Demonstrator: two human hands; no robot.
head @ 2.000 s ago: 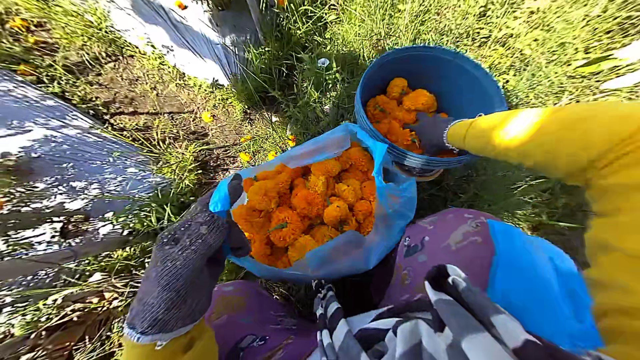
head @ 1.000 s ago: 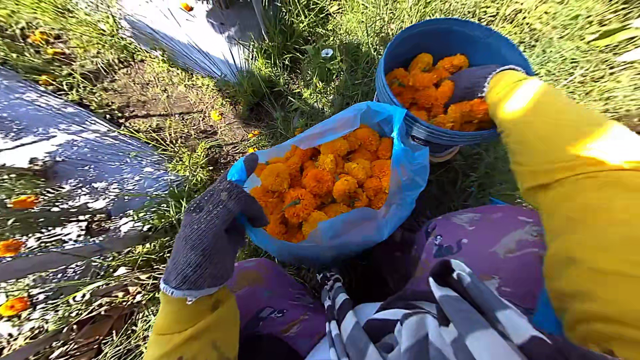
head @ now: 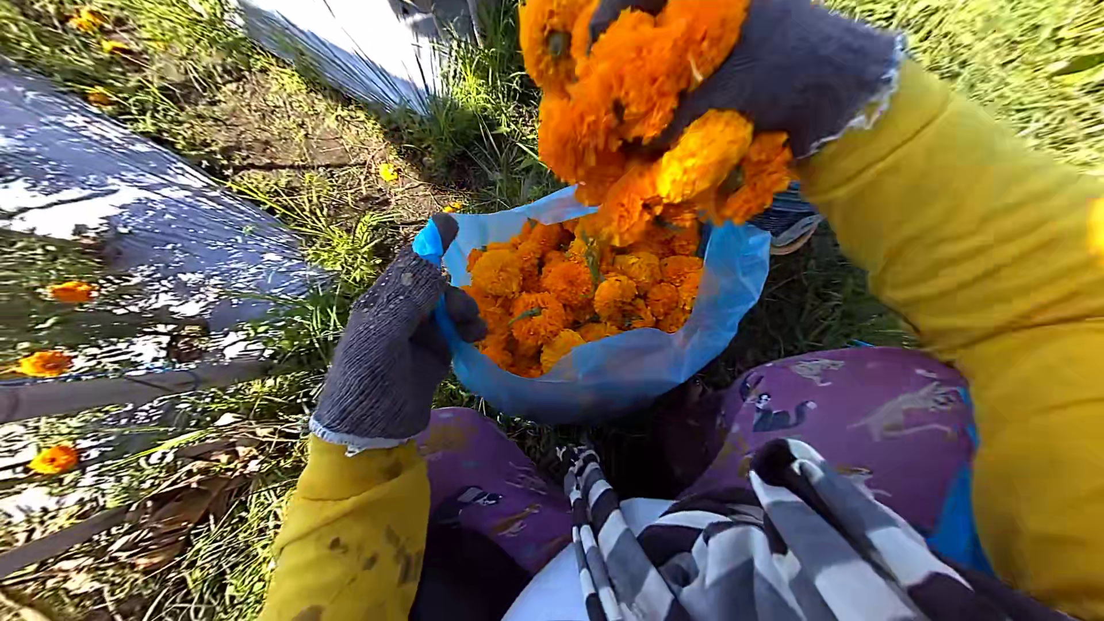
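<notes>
My left hand [head: 392, 345], in a dark knit glove, grips the left rim of a blue plastic bag [head: 595, 384]. Orange marigold heads [head: 565, 289] fill the bag in front of my knees. Above the bag's far side, my right hand [head: 776, 69], gloved too, holds a big bunch of marigold heads [head: 638, 95]. The bunch hides part of the bag's far rim. Behind my right wrist, only a bit of the blue bucket [head: 789, 211] shows.
White ground sheeting [head: 129, 190] lies at the left, with a wooden pole [head: 129, 388] across it. Loose marigolds [head: 47, 363] are at the left edge. Grass and bare soil [head: 285, 138] lie beyond the bag. A striped scarf [head: 690, 552] hangs over my lap.
My right hand has come up out of the blue bucket with a bunch of marigold heads and moved left over the bag. My left hand still grips the bag's rim.
</notes>
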